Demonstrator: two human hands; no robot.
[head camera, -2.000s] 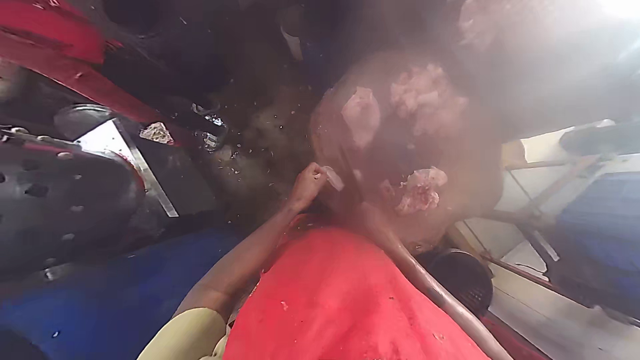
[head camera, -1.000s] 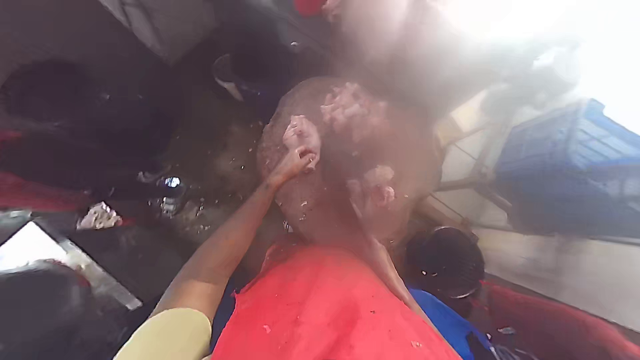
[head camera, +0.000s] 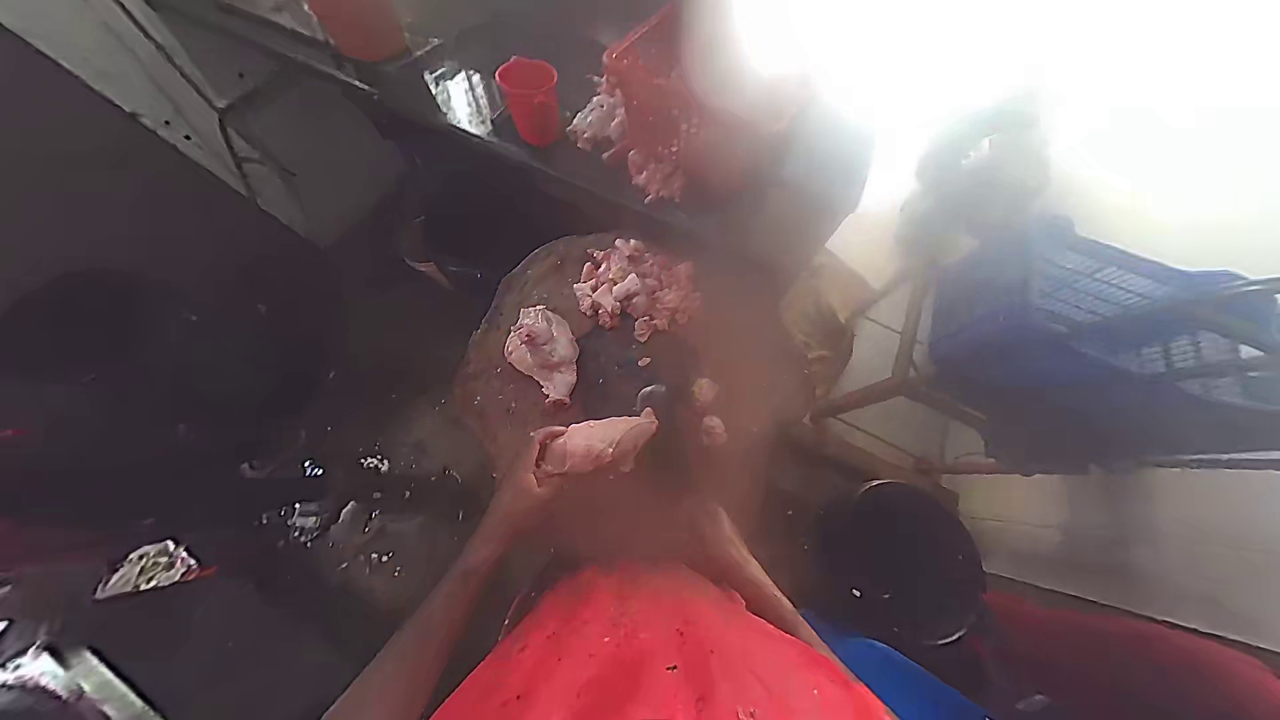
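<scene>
My left hand (head camera: 535, 475) grips one end of a piece of raw chicken (head camera: 598, 445) at the near side of a round wooden chopping block (head camera: 510, 290). My right hand (head camera: 705, 525) is blurred at the block's near edge; its fingers cannot be made out. A dark blade (head camera: 655, 400) seems to show just beyond the held piece, also blurred. Another raw chicken piece (head camera: 542, 350) lies on the block's left part. Chopped chicken pieces (head camera: 630, 285) form a pile at the far side, and two small bits (head camera: 710, 410) lie right of the blade.
Beyond the block, a red plastic cup (head camera: 530, 100) and a red basket (head camera: 650, 70) with meat around it stand on a counter. A blue crate (head camera: 1120, 290) sits on a rack at the right. A dark round bucket (head camera: 900, 560) stands at the lower right.
My left hand was on a chicken piece at the block's left one second ago; now it holds a piece at the near side. The view has shifted, showing more of the far counter.
</scene>
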